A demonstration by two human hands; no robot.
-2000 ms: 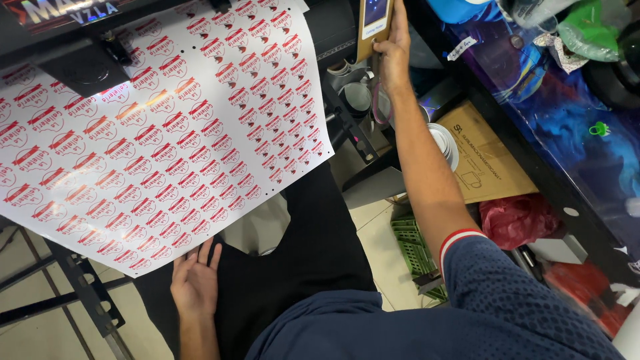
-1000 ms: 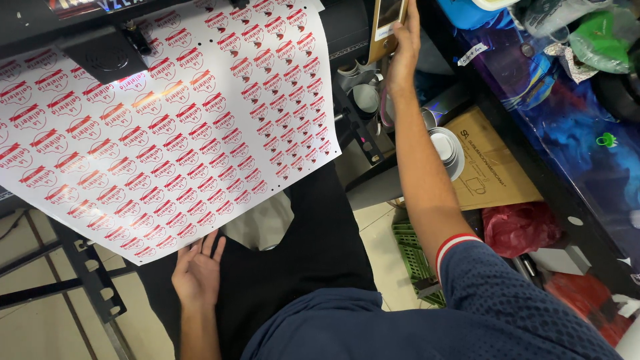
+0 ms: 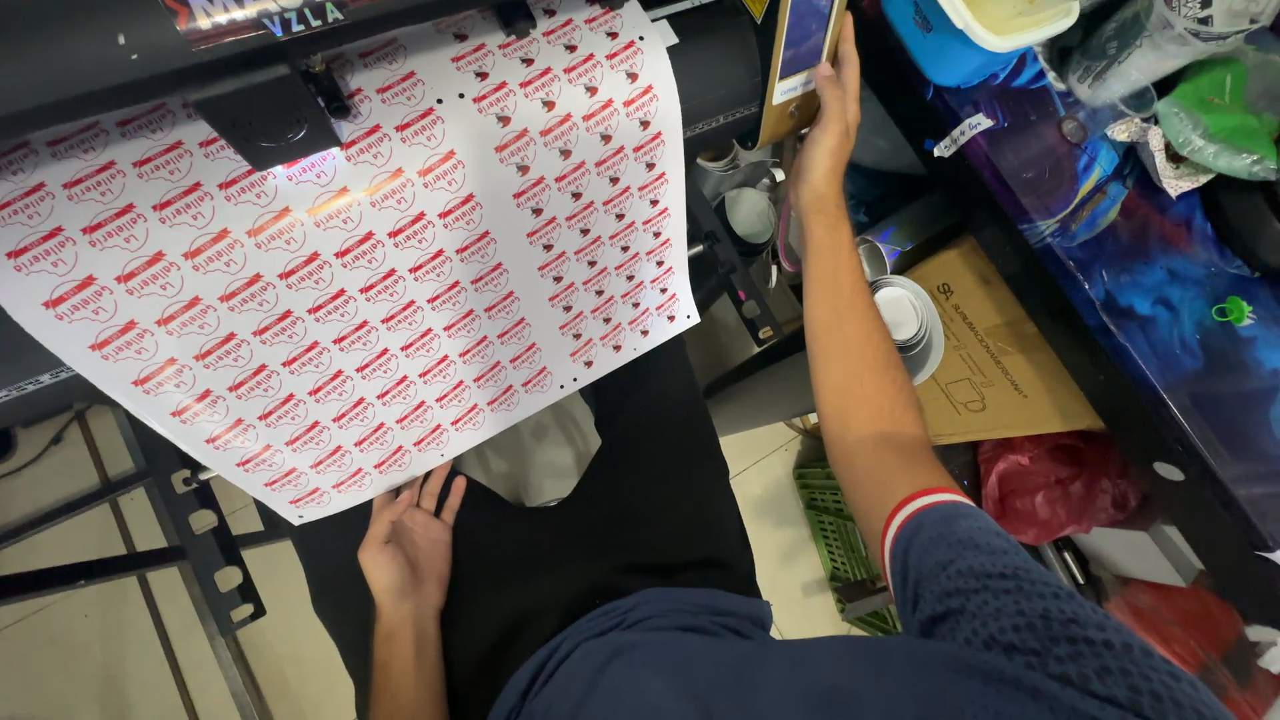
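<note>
A wide white sheet printed with rows of red logos [image 3: 380, 290] hangs out of a black cutting plotter or printer [image 3: 400, 20]. The machine's carriage [image 3: 265, 115] shines a light on the sheet's upper part. My left hand [image 3: 410, 545] lies palm up at the sheet's lower edge, its fingertips touching or just under it; whether they grip is not plain. My right hand [image 3: 828, 130] is raised at the machine's right end, fingers at the edge of a gold-framed control panel with a screen [image 3: 800, 60]. Part of that hand's grip is hidden behind the panel.
To the right stands a table with a blue patterned top [image 3: 1130, 260], bearing a blue container [image 3: 940, 45] and plastic bags. Below it are a cardboard box [image 3: 1000, 370], stacked white rolls or cups [image 3: 905, 315], a red plastic bag [image 3: 1060, 480] and a green crate [image 3: 840, 540]. Metal stand bars [image 3: 215, 550] are at left.
The carriage has shifted a little to the right along the machine between the earlier frames and now. Both hands stay in about the same places.
</note>
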